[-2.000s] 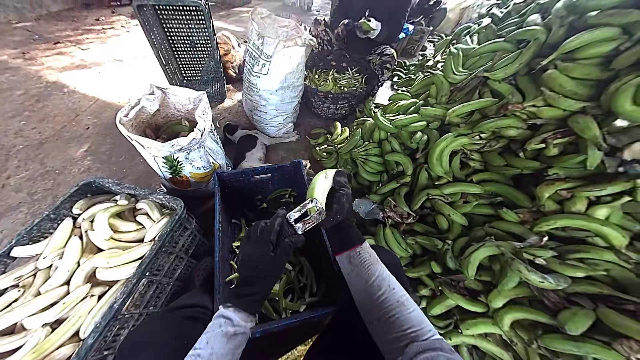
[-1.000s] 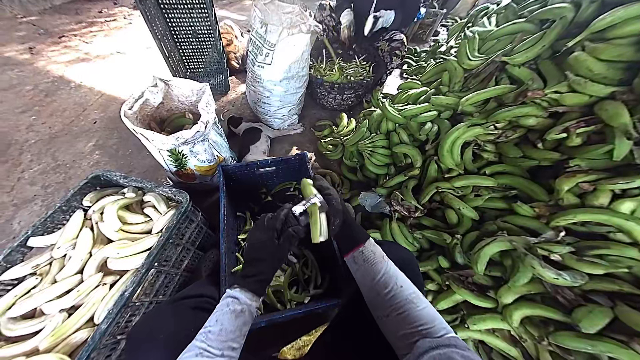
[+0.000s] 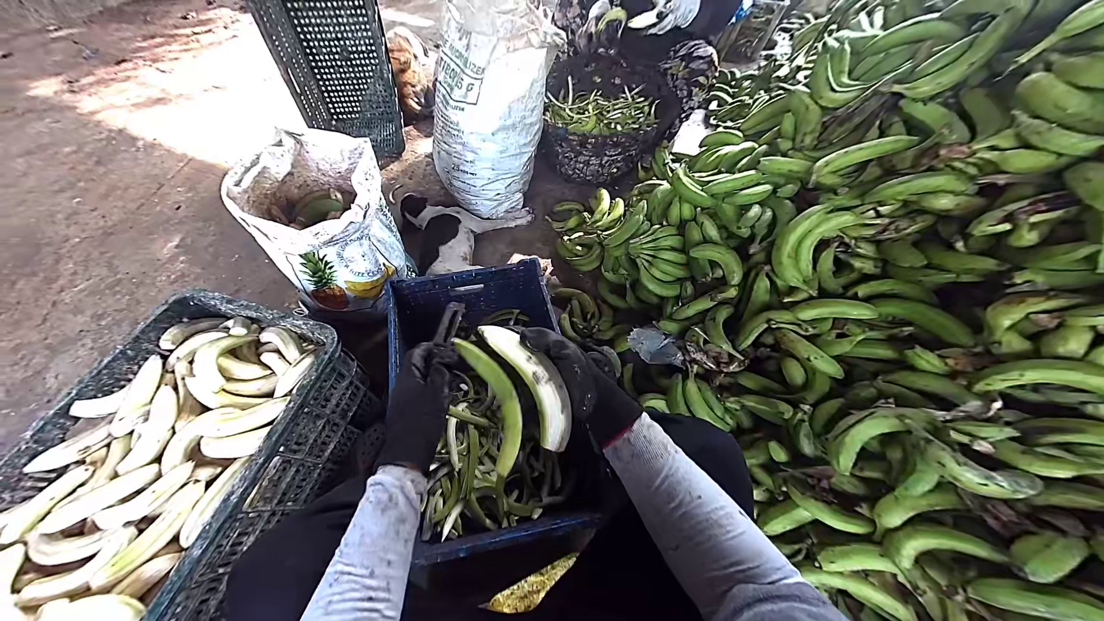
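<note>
My left hand [image 3: 423, 401], in a dark glove, grips a peeler [image 3: 449, 323] whose end points up, above the blue plastic crate [image 3: 473, 291]. A long strip of green peel [image 3: 496, 401] hangs beside its fingers. My right hand [image 3: 576, 375], gloved too, holds a mostly peeled plantain [image 3: 533, 379] by its upper part, over the same crate. Many green peel strips [image 3: 457, 496] lie inside the crate below both hands.
Peeled plantains [image 3: 155, 492] fill a dark crate [image 3: 285, 423] at left. Green plantains [image 3: 862, 319] are heaped on the right. Ahead are an open sack [image 3: 319, 172], a full white sack [image 3: 492, 112], a lying dog [image 3: 448, 233], a basket of peels [image 3: 599, 129] and another person's gloved hand [image 3: 668, 15].
The peeler has moved off the plantain to its left, and a broad green peel strip now hangs apart from it. The plantain shows more pale flesh.
</note>
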